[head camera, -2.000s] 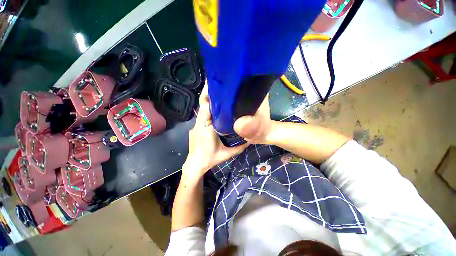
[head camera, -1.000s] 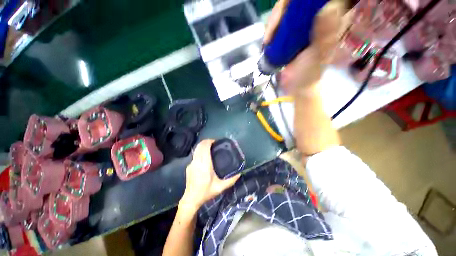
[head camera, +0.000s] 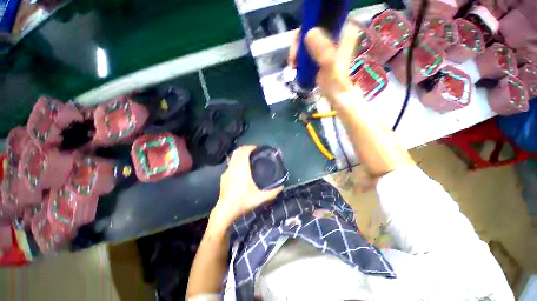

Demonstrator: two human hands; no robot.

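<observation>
My left hand holds a unit with a black cover facing up, over the bench's lap edge. The unit's body is mostly hidden by my fingers. My right hand is wrapped around the blue electric screwdriver, its tip down at the front of the white-grey screw feeder. Whether a screw is on the tip cannot be seen. Black covers or frames lie on the bench left of the feeder.
Pinkish-red housings cluster at left. More housings stand on the white surface at right. Yellow-handled cutters lie by the feeder. A black cord hangs at right. A red stool stands beyond the bench edge.
The screwdriver has left the unit in my left hand and moved up and forward to the feeder with my right hand. My left hand still holds the unit. The view has shifted.
</observation>
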